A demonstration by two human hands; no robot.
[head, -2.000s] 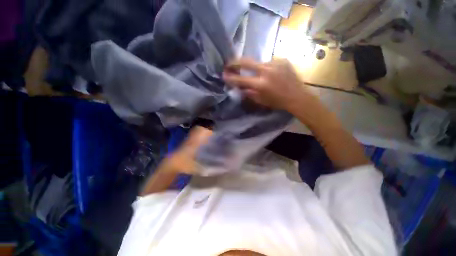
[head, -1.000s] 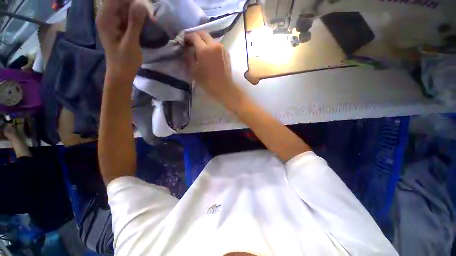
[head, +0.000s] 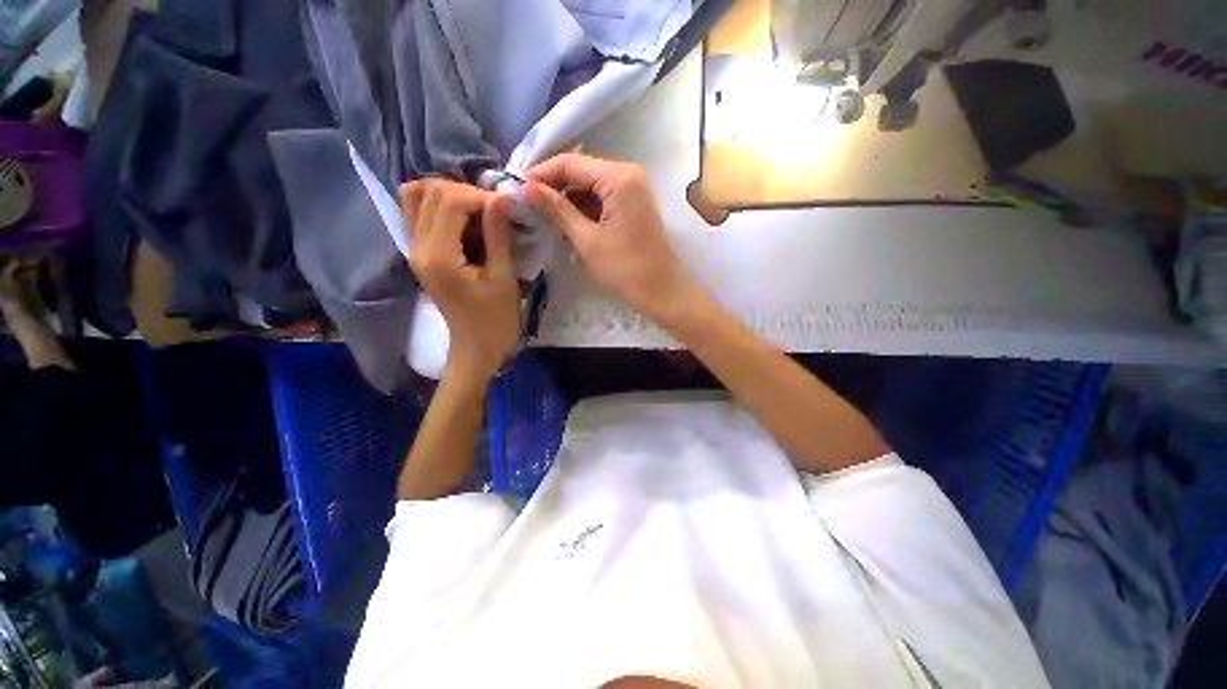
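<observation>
The grey garment (head: 451, 115) lies bunched on the table, left of the sewing machine, with pale blue-white cloth (head: 592, 111) showing in its folds. My left hand (head: 464, 249) and my right hand (head: 612, 229) meet at the garment's near part. Both pinch a small piece of its cloth edge between thumb and fingers, with the fingertips almost touching. A dark strip hangs just below my left fingers. What exactly lies between the fingertips is too small to tell.
The machine's needle area (head: 850, 105) is lit above a tan bed plate (head: 767, 168). A black pad (head: 1012, 113) and a thin greenish tool (head: 1036, 193) lie right of it. Clear plastic (head: 1202, 269) is far right. Blue baskets (head: 343, 458) stand below. Another person's hand (head: 24, 289) is far left.
My left hand has come down from the upper left to meet my right hand. The garment now hangs further over the table's front edge at left.
</observation>
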